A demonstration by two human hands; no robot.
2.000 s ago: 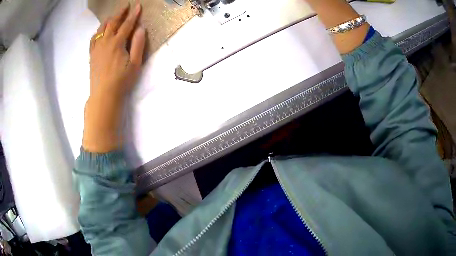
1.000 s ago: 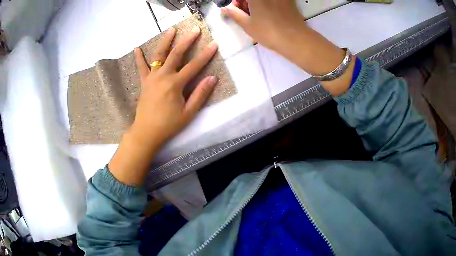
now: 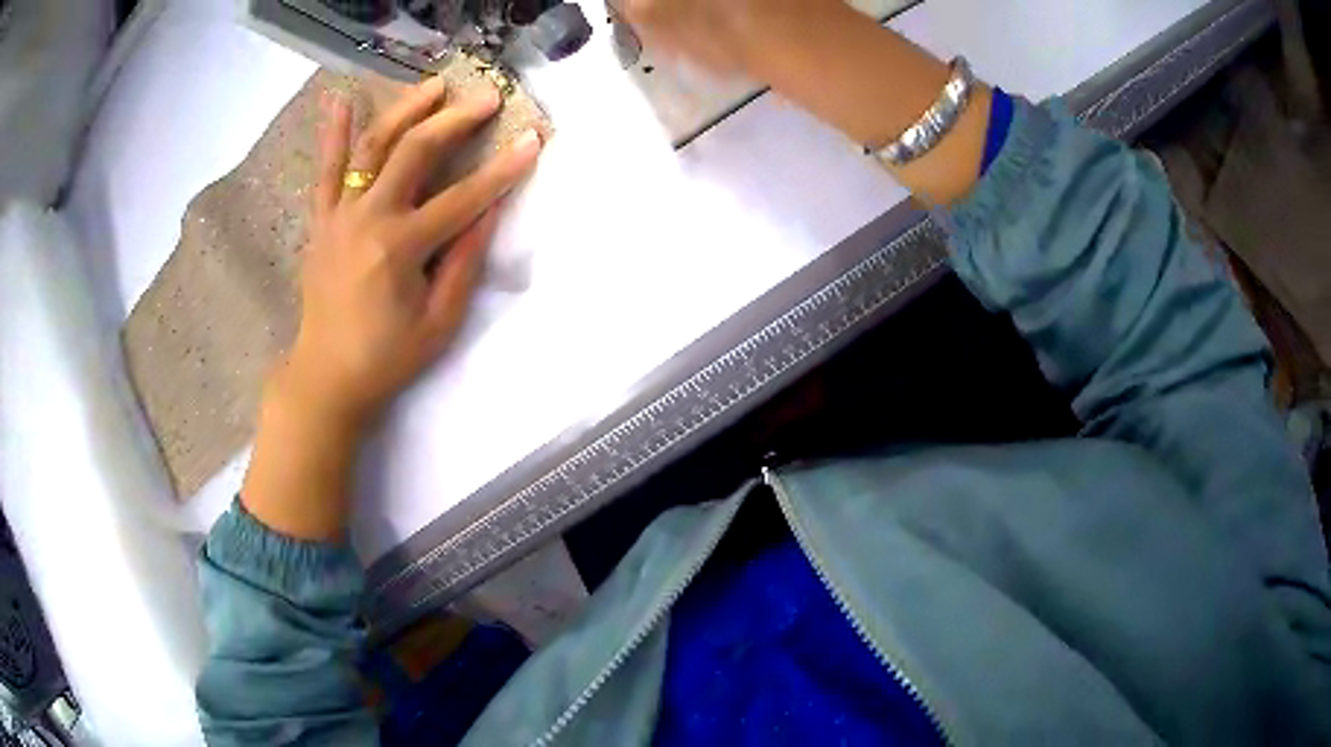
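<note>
A brown-beige flecked fabric panel (image 3: 234,263) lies on the white table, its upper right corner under the metal parts of the sewing machine (image 3: 504,29) at the top edge. White backing shows beside the panel, hard to tell from the table. My left hand (image 3: 387,256) lies flat on the panel, fingers spread, fingertips near the needle area. My right hand (image 3: 701,37) is at the top edge, right of the machine head, blurred and partly cut off. I cannot tell whether it holds anything.
A thick white wadding stack (image 3: 73,482) stands at the left. A grey ruler strip (image 3: 701,372) runs along the table's front edge. Brown cloth (image 3: 1255,190) hangs at the far right.
The panel and my left hand have shifted left and turned in the view. The backing no longer overlaps the ruler edge. My right hand has moved up and left.
</note>
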